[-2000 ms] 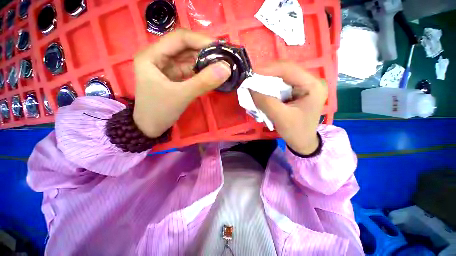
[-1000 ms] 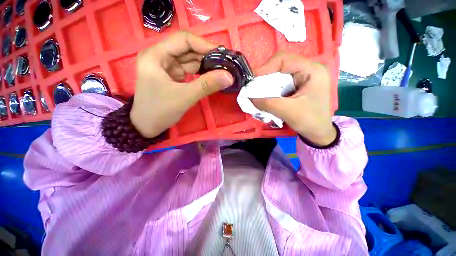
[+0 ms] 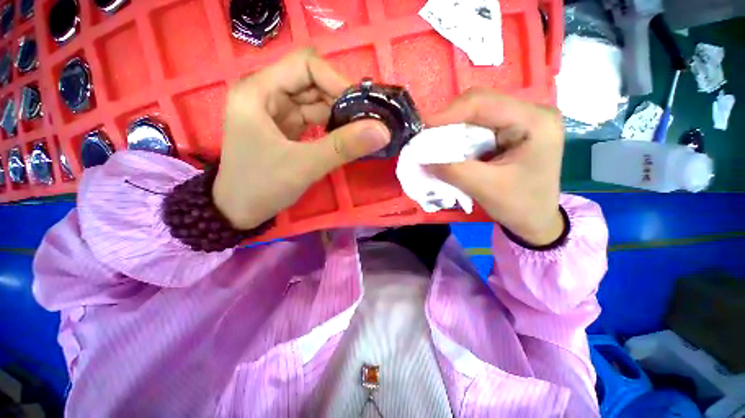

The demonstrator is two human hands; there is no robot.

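My left hand (image 3: 274,147) holds a round black glossy watch head (image 3: 372,117) by its edge, thumb on its face, above the red-orange foam tray (image 3: 192,114). My right hand (image 3: 510,159) pinches a crumpled white wipe (image 3: 437,163) between thumb and fingers. The wipe is at the right edge of the watch head, touching it or nearly so. My right fingertips are partly hidden behind the wipe.
More round black units (image 3: 75,84) sit in tray pockets at the left. A marked white cloth piece (image 3: 474,28) lies on the tray. At right are a clear bag with white contents (image 3: 590,82), a white bottle (image 3: 649,166) on its side, a blue-and-white stick (image 3: 668,106) and used wipes (image 3: 707,67).
My right hand has moved a little to the right with the wipe. The watch head has shifted slightly right and tilted in my left hand. The tray shows slightly further left.
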